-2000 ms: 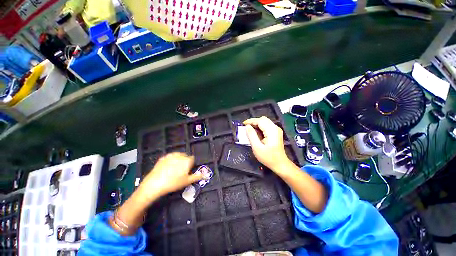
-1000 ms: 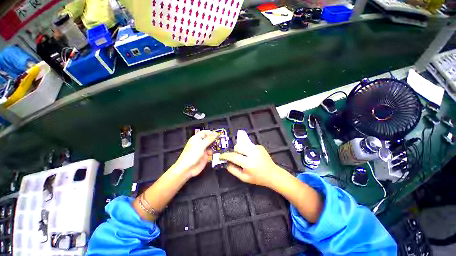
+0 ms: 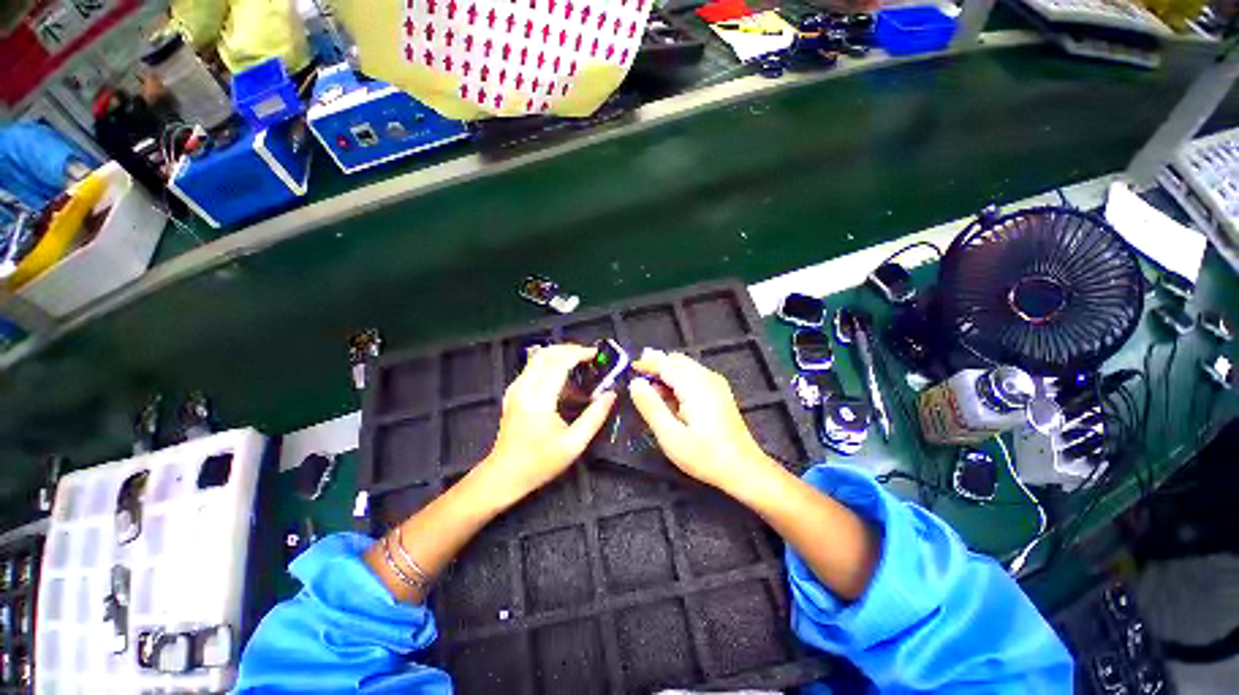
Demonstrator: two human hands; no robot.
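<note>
A watch unit (image 3: 607, 364) with a silver rim and a small green light is held between both hands above the black foam compartment tray (image 3: 560, 568). My left hand (image 3: 537, 421) grips its left side between thumb and fingers. My right hand (image 3: 696, 414) touches its right edge with thumb and fingertips closed together; whether it holds a separate small piece is hidden. A flat black box (image 3: 639, 452) lies on the tray, partly under my hands.
A white blister tray (image 3: 88, 543) with open units is at the left. Open units lie on the green belt (image 3: 679, 204). At the right are a desk fan (image 3: 1039, 299), a bottle (image 3: 972, 405), several watch units, a pen-like tool (image 3: 871, 380) and cables.
My left hand has turned the unit, which now shows a dark side with a green light. My right hand has shifted to its right edge. Open units on the belt have moved right.
</note>
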